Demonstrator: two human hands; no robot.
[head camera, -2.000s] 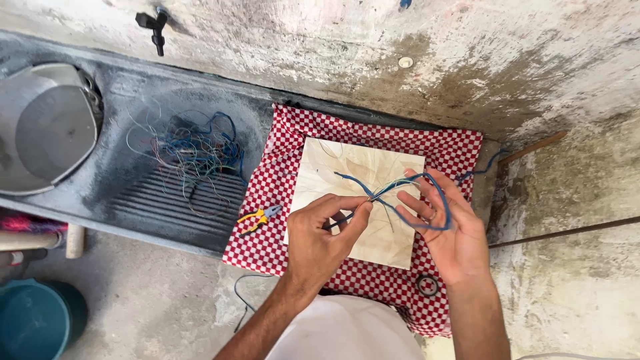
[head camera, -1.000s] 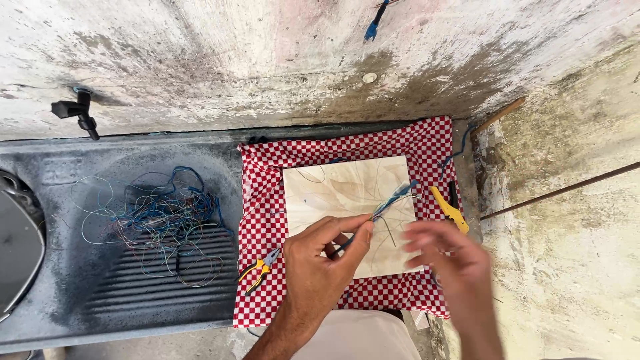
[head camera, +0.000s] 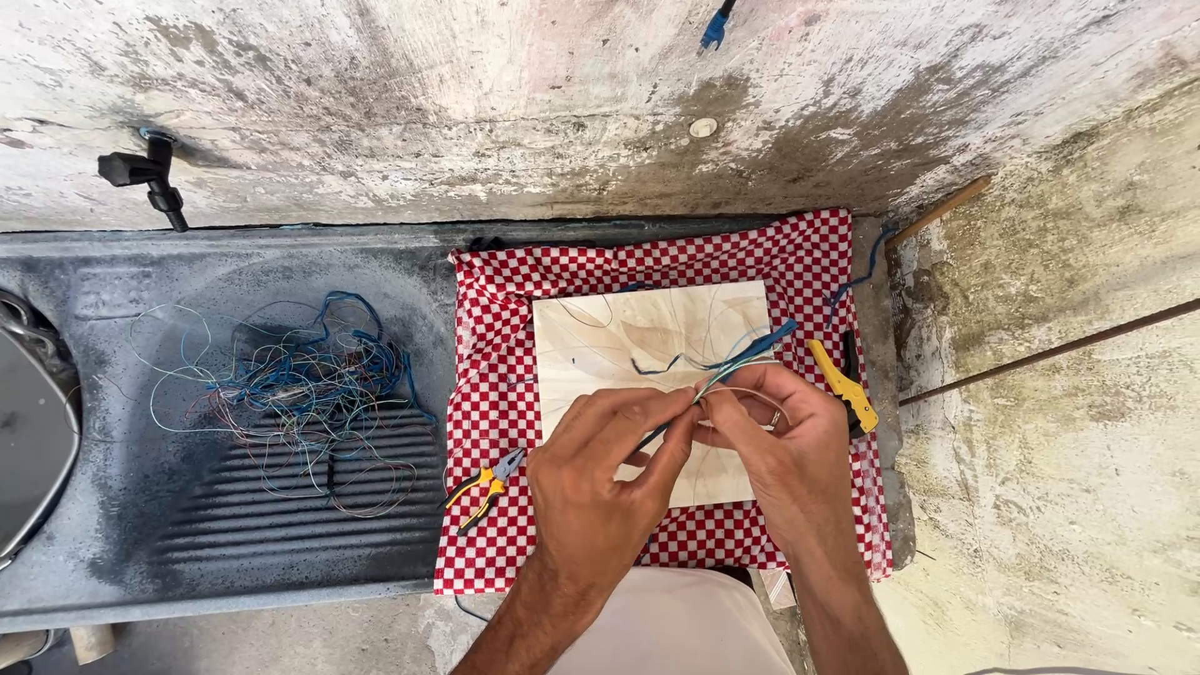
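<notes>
My left hand (head camera: 609, 469) pinches a dark cable between thumb and fingers. Against it, my right hand (head camera: 773, 441) grips the thin wires (head camera: 745, 356) that fan out of the cable's end, with a strip of blue sheath (head camera: 773, 336) among them. Both hands are over a square beige tile (head camera: 600, 328) on a red-and-white checked cloth (head camera: 497, 319). Left of the tile lie pliers (head camera: 487, 487) with yellow and black handles. A yellow tool with black parts (head camera: 844, 386), perhaps a wire stripper, rests at the cloth's right side.
A tangle of thin wires and blue sheath (head camera: 319, 375) lies in the grey washing sink (head camera: 112, 487) with a ribbed slope. A round container (head camera: 33, 422) stands at the far left. Above are a black tap (head camera: 155, 176) and a hanging blue-ended cable (head camera: 714, 30). A rough wall (head camera: 469, 112) runs behind.
My right hand has moved in to the wires beside my left hand. The long blue loop it held two seconds ago is out of its fingers. The view has shifted.
</notes>
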